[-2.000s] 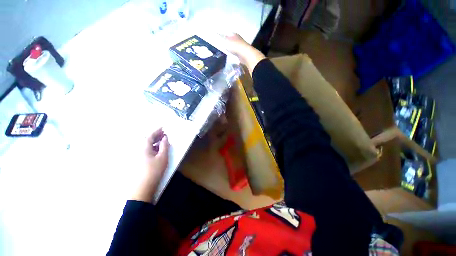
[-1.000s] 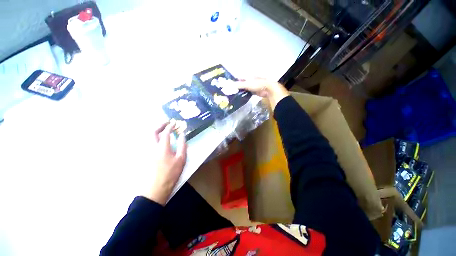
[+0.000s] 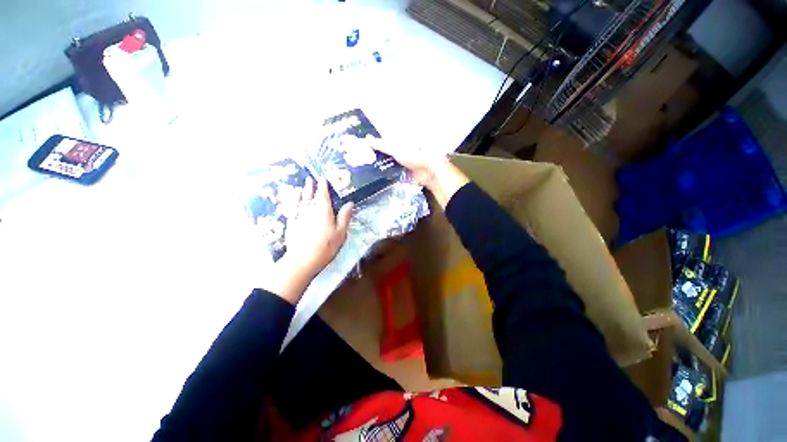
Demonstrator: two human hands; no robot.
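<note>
Two black retail boxes lie side by side at the table's front edge. The right retail box [image 3: 349,154] is blurred and touched by both hands. The left retail box [image 3: 274,192] is partly covered by my left hand [image 3: 317,226], whose fingers reach to the gap between the boxes. My right hand [image 3: 423,166] holds the right side of the right box. A clear poly bag [image 3: 390,216] lies crinkled below that box, over the table edge.
A phone [image 3: 72,159], a bottle with red cap [image 3: 136,73] and a dark case [image 3: 89,57] are at the back left. An open carton [image 3: 595,259] stands right of the table. A red item [image 3: 399,312] is below. Black-and-yellow boxes [image 3: 690,302] and a blue bag-like item [image 3: 703,186] are at the right.
My left hand has moved right and up, over the left box to the right box. The right box has shifted slightly left and down with my right hand.
</note>
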